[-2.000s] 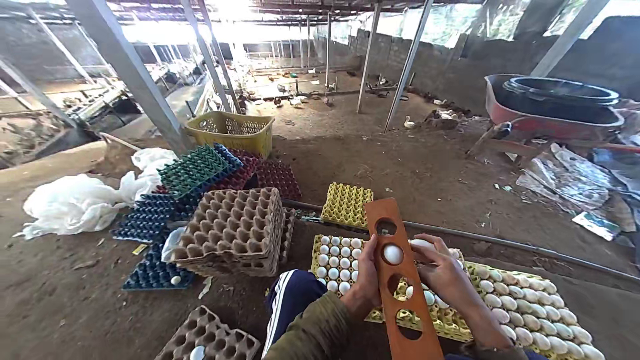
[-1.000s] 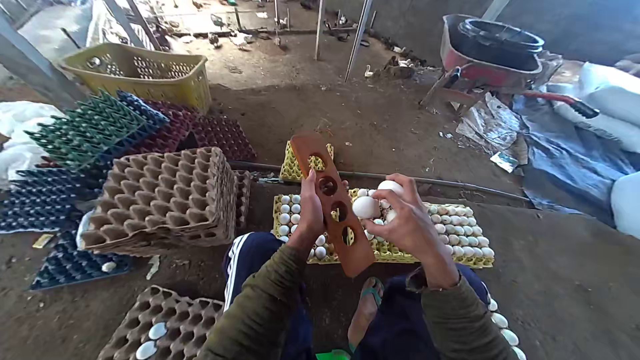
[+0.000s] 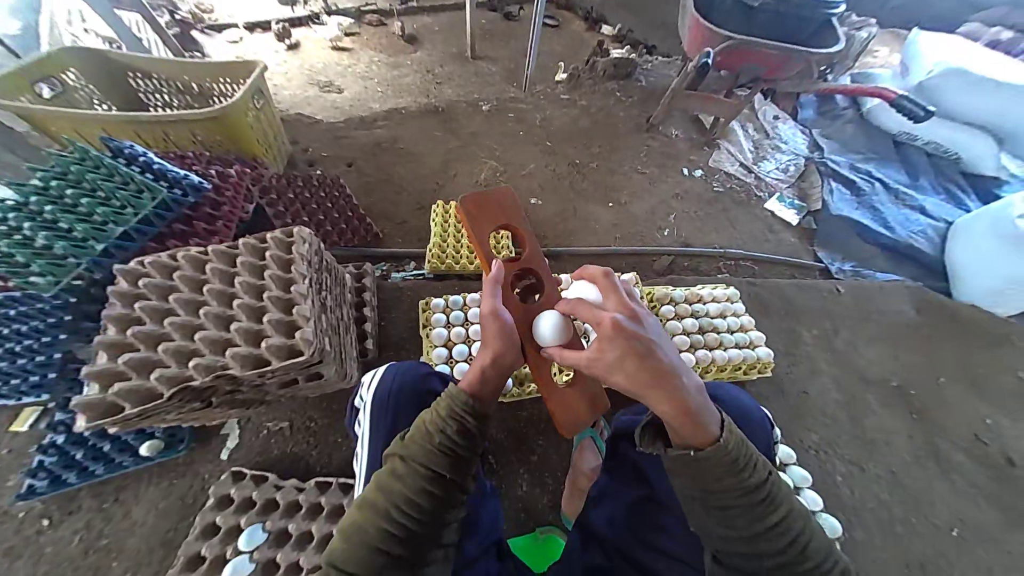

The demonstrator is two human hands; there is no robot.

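Note:
My left hand [image 3: 498,340] grips the left edge of a reddish-brown wooden board with round holes [image 3: 528,232], held tilted in front of me. With thumb and fingers, my right hand [image 3: 628,352] holds a white egg [image 3: 552,329] at one of the lower holes, and a second egg [image 3: 582,293] sits under its fingers. Behind and below the board lies a yellow egg tray [image 3: 438,376] filled with white eggs, partly hidden by my hands. To its right stands another yellow tray of eggs [image 3: 712,332].
Stacked brown pulp trays [image 3: 216,320] stand at left, near green [image 3: 72,208] and dark red plastic trays [image 3: 316,210] and a yellow crate [image 3: 184,120]. A pulp tray with eggs [image 3: 276,512] lies lower left. A small yellow tray [image 3: 448,240], a pipe [image 3: 640,251] and a wheelbarrow [image 3: 760,56] are beyond.
The egg in my right hand has moved from beside the board onto one of its lower holes. Two seconds ago, an egg sat in a hole of the board. The view has turned downward since then.

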